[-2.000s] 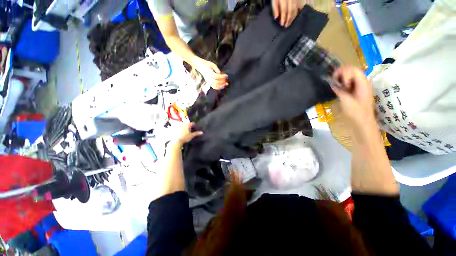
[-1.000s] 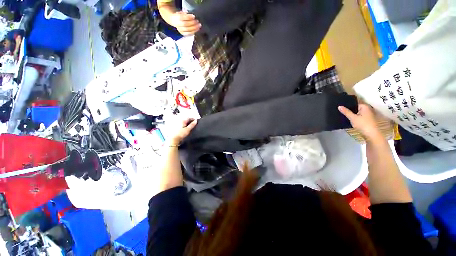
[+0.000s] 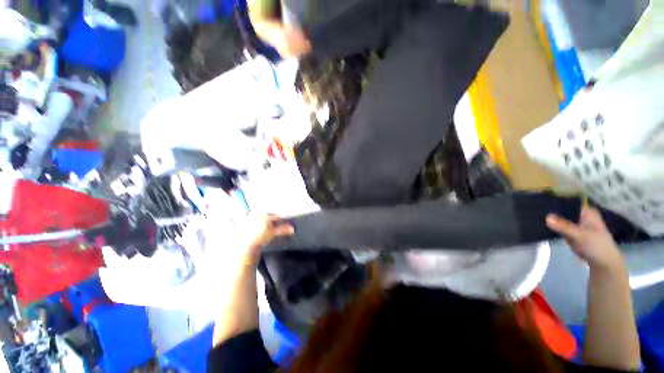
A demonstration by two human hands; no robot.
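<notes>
A long dark grey garment piece (image 3: pixel 408 226) is stretched flat across the front of the white table, between my two hands. My left hand (image 3: pixel 273 232) grips its left end, and my right hand (image 3: pixel 586 229) grips its right end, thumb on top. A flat dark grey panel (image 3: pixel 408 109) lies beyond it, over a brown-black plaid garment (image 3: pixel 327 116). A dark bundle (image 3: pixel 306 280) hangs rumpled below the piece, near my body. A clear plastic bag (image 3: pixel 444 259) is mostly hidden under the piece. The view is blurred.
A second person's hand (image 3: pixel 290 40) is at the far edge. A white sewing machine (image 3: pixel 207 109) stands left, with a red bag (image 3: pixel 54 240) further left. Brown cardboard (image 3: pixel 517 95) and a cream tote bag (image 3: pixel 619 131) are at the right. A red stool (image 3: pixel 546 324) is below.
The long piece has come towards me from the far side and is now pulled straight. My right hand has moved right and down. The plaid strip beside my right hand no longer shows clearly.
</notes>
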